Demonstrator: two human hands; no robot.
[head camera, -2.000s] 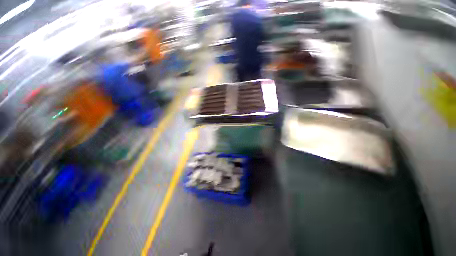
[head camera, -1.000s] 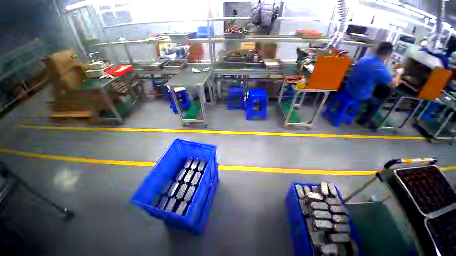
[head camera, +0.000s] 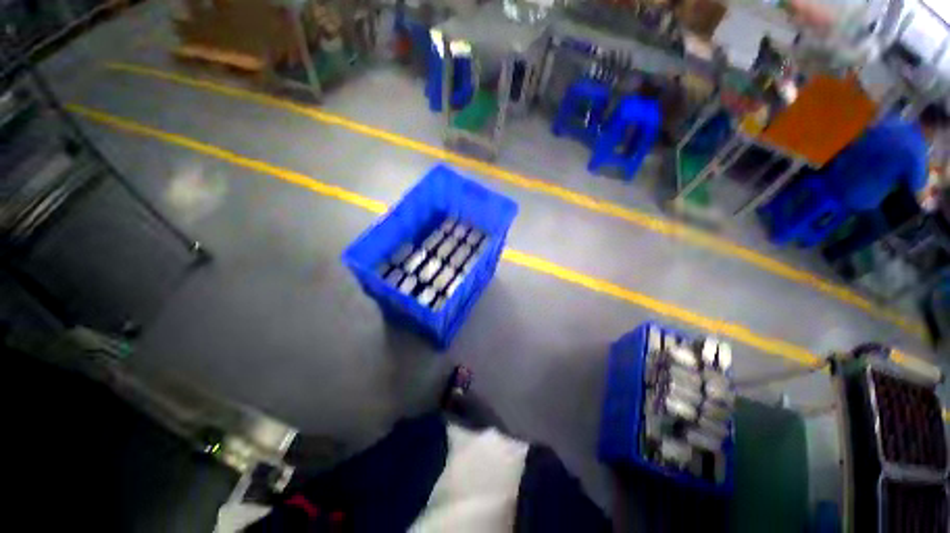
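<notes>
Neither of my hands shows clearly. A white patch of cloth (head camera: 474, 481) lies between my dark-clothed legs at the bottom edge. A blue crate (head camera: 466, 191) stands on the floor in front, holding rows of silver-grey metallic blocks (head camera: 435, 261). A second blue crate (head camera: 620, 401) at the lower right is filled to the top with similar blocks (head camera: 682, 390), some lying askew. A trolley at the right edge bears two filled trays (head camera: 908, 416) of dark parts. A small pale shape at the lower left is too blurred to name.
A metal fixture (head camera: 245, 442) is close at the lower left. A wheeled metal frame (head camera: 125, 187) stands at left. Yellow lines (head camera: 583, 279) cross the grey floor beyond the crates. Farther back are benches, blue stools (head camera: 627, 133), an orange panel (head camera: 823, 117) and a seated person in blue.
The view has swung down and tilted. The crates sit higher in the picture, and my legs, the white cloth and the metal fixture have come into view.
</notes>
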